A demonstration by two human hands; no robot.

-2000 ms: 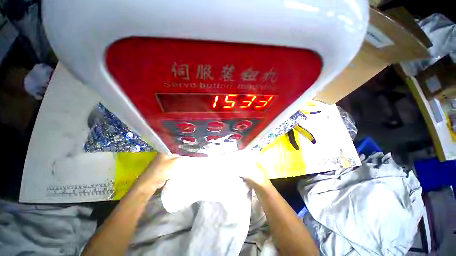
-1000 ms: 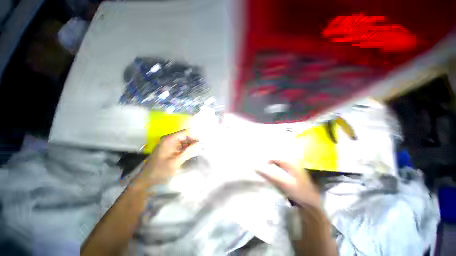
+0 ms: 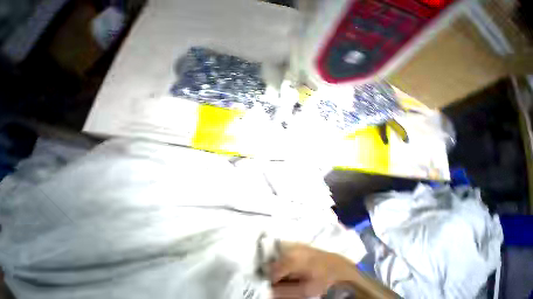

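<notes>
A pale grey-white garment is spread wide over the left and middle foreground, up to the table's front edge. My right hand is at the bottom centre, blurred, with its fingers curled on a bunched part of the garment. My left hand is not seen; a small brown patch at the lower left edge is too little to identify. The button machine's red panel is at the upper right, tilted and cut off. White glare hides most of the dies below it.
Heaps of small shiny buttons lie left and right of the machine. Yellow-black pliers lie by a yellow patch. A garment pile stands over blue plastic at right. A cardboard box is behind.
The view has turned, moving the machine to the upper right. The garment now spreads out leftward. My right hand has moved down towards the lower edge; my left hand has left the view.
</notes>
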